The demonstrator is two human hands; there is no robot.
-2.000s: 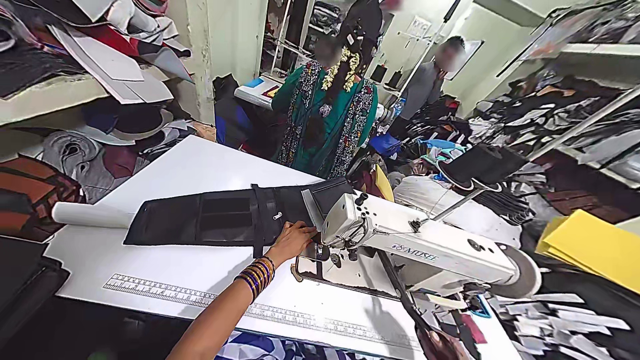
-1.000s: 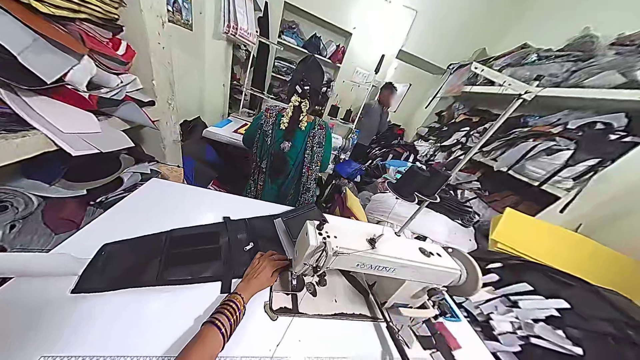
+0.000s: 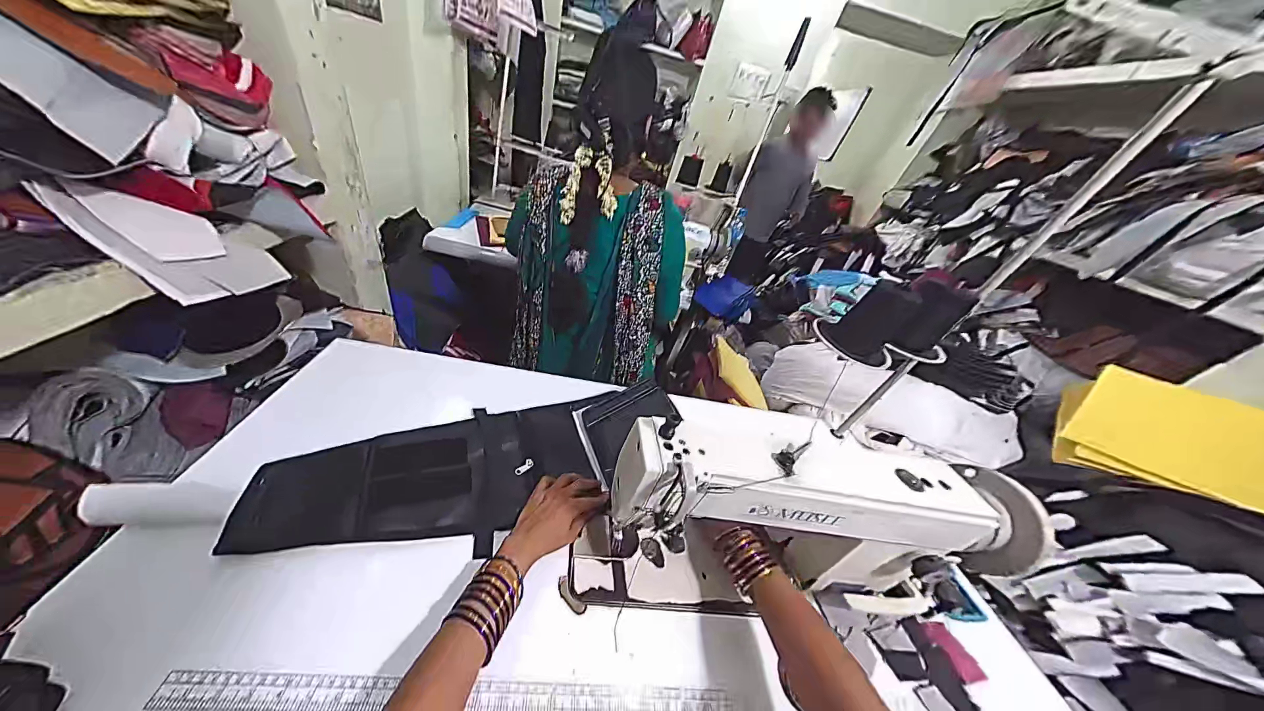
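A black fabric piece (image 3: 415, 479) with a mesh window and a zipper pull lies on the white table, its right end at the head of a white sewing machine (image 3: 810, 484). Bangles circle both wrists. My left hand (image 3: 558, 513) rests on the fabric's edge just left of the needle area; whether its fingers grip the cloth is unclear. Under the machine's arm is my right hand (image 3: 741, 543), its fingers largely hidden behind the arm. A loose thread hangs below the needle area onto the table.
A transparent ruler (image 3: 296, 691) lies along the near table edge, and a white roll (image 3: 138, 504) at the left. Black thread cones (image 3: 864, 321) stand behind the machine. Fabric piles fill both sides, with yellow sheets (image 3: 1165, 434) at right. Two people are beyond the table.
My right hand has come under the machine's arm; a second ago it was not visible there. My left hand stays on the fabric by the needle area. The view has shifted.
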